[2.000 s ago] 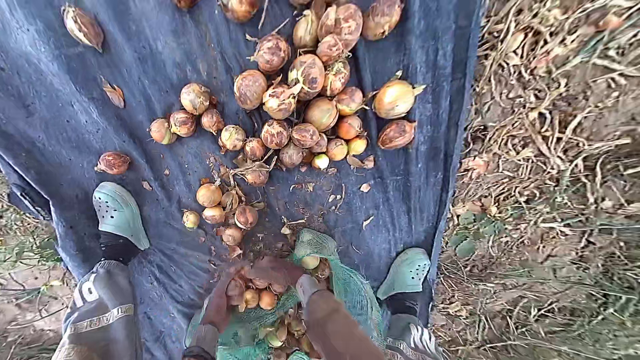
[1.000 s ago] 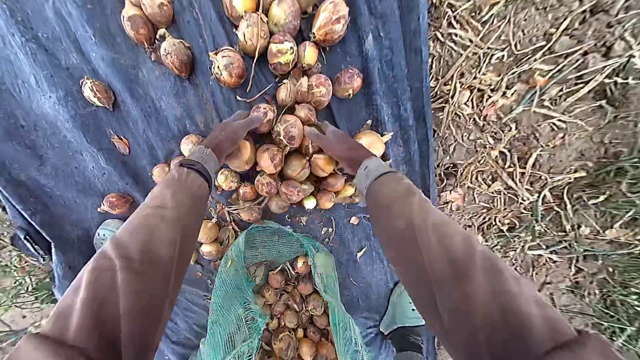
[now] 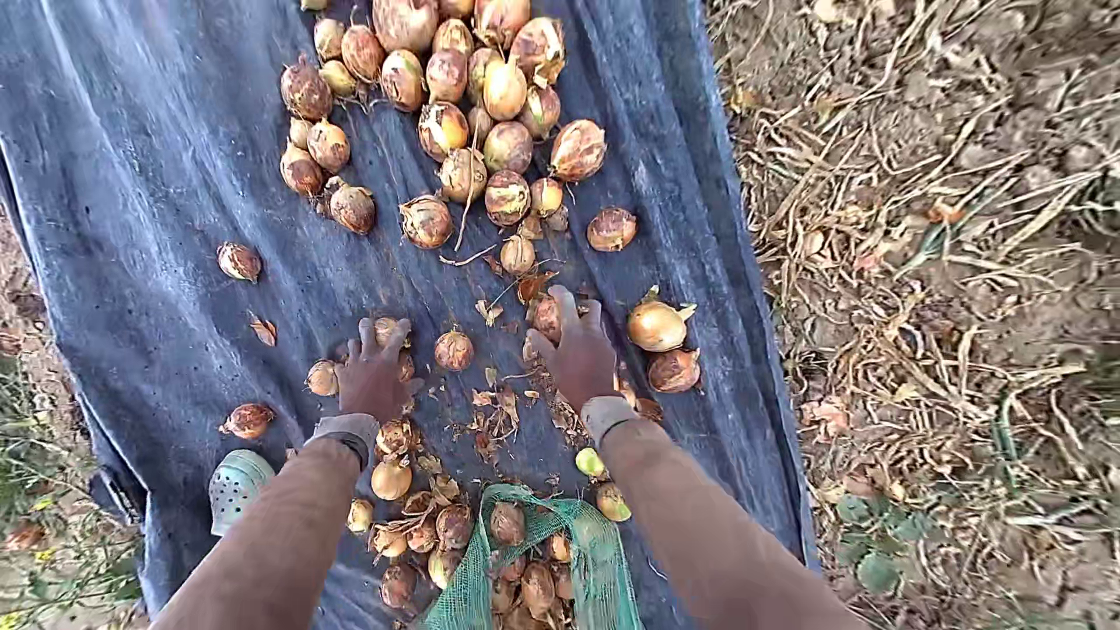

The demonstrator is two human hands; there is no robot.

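Note:
My left hand [image 3: 376,372] reaches down over a few onions on the dark blue sheet, fingers spread; part of those onions is hidden under it. My right hand [image 3: 577,354] lies with its fingers on an onion [image 3: 546,317]; whether it grips it cannot be told. Between the hands sits a lone onion [image 3: 454,350] beside dry onion skins [image 3: 499,416]. Below them, a green mesh bag [image 3: 604,560] stands with its mouth open and onions [image 3: 537,588] inside. More onions [image 3: 392,480] lie left of the bag.
A heap of onions [image 3: 507,147] spreads over the far part of the blue sheet [image 3: 166,219]. Two onions, one pale [image 3: 656,325], lie right of my right hand. A green clog [image 3: 236,490] stands at the left. Dry stalks and soil [image 3: 927,262] border the sheet.
One second ago both hands were around a cluster of onions beyond the bag; now they are farther apart with fewer onions between them. Two seconds ago the hands were at the bag's mouth with onions.

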